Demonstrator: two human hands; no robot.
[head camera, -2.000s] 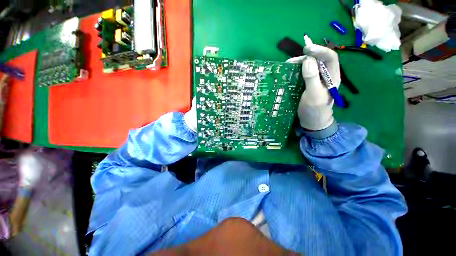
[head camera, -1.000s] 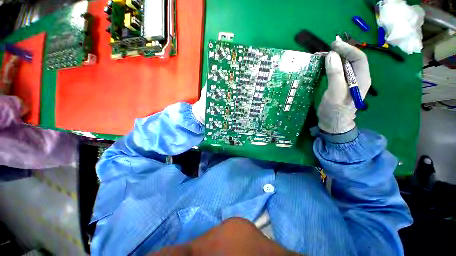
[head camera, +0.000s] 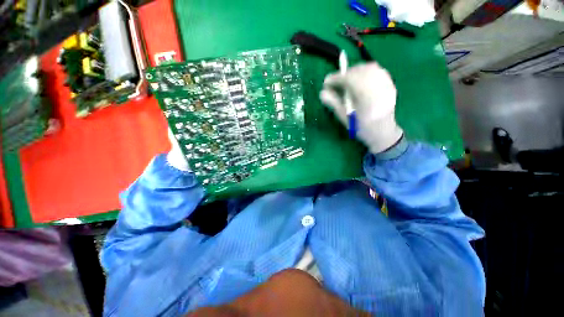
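A green circuit board, solder side up, is in front of me over the green mat and the edge of the red mat. My left hand, in a white glove, holds its left edge from the side; most of its fingers are hidden under the board. My right hand, gloved and slightly blurred, is to the right of the board and apart from it. It holds a white marker pen with a blue end pointing down toward me.
Another board with yellow and black parts and a long silver block lies on the red mat. Beyond my right hand are a black brush, side cutters, a blue cap and white tissue. A purple sleeve shows lower left.
My right hand has let go of the board's right edge and moved away from it, still with the marker. The board has tilted and shifted left in the view, as the view itself turned.
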